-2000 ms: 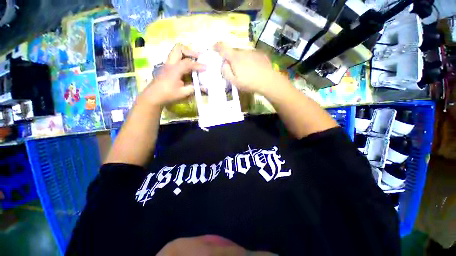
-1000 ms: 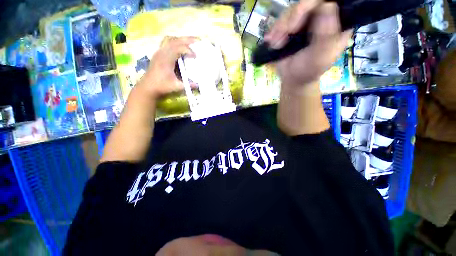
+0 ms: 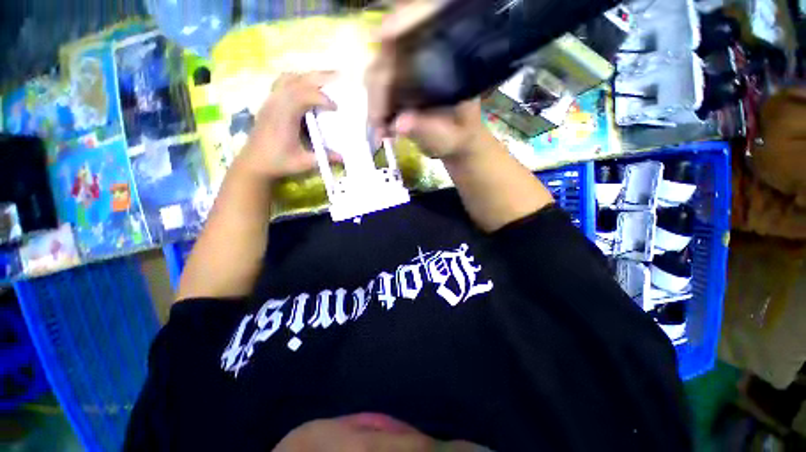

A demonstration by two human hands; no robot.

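A white housing point(image 3: 355, 159) lies on the yellow work mat point(image 3: 265, 55), its two-pronged bracket end towards me at the bench edge. My left hand point(image 3: 292, 124) grips its left side. My right hand point(image 3: 424, 106) holds the thick black electric screwdriver point(image 3: 477, 53) over the housing's right side. The screwdriver is blurred and slants up to the right. Its tip is not distinct, so I cannot tell if it touches the housing. The far end of the housing is washed out by glare.
Printed mats point(image 3: 93, 168) lie left. A plastic bag point(image 3: 193, 22) is at the back. The screw feeder point(image 3: 539, 97) is right, with white-and-black units point(image 3: 658, 88) beyond. A blue crate point(image 3: 707, 265) of units is at right, another blue crate point(image 3: 88, 344) at left. A person's brown clothing shows far right.
My right hand left the housing, took hold of the black screwdriver at upper right and brought it left over the housing. My left hand stayed on the housing. The view shifted slightly.
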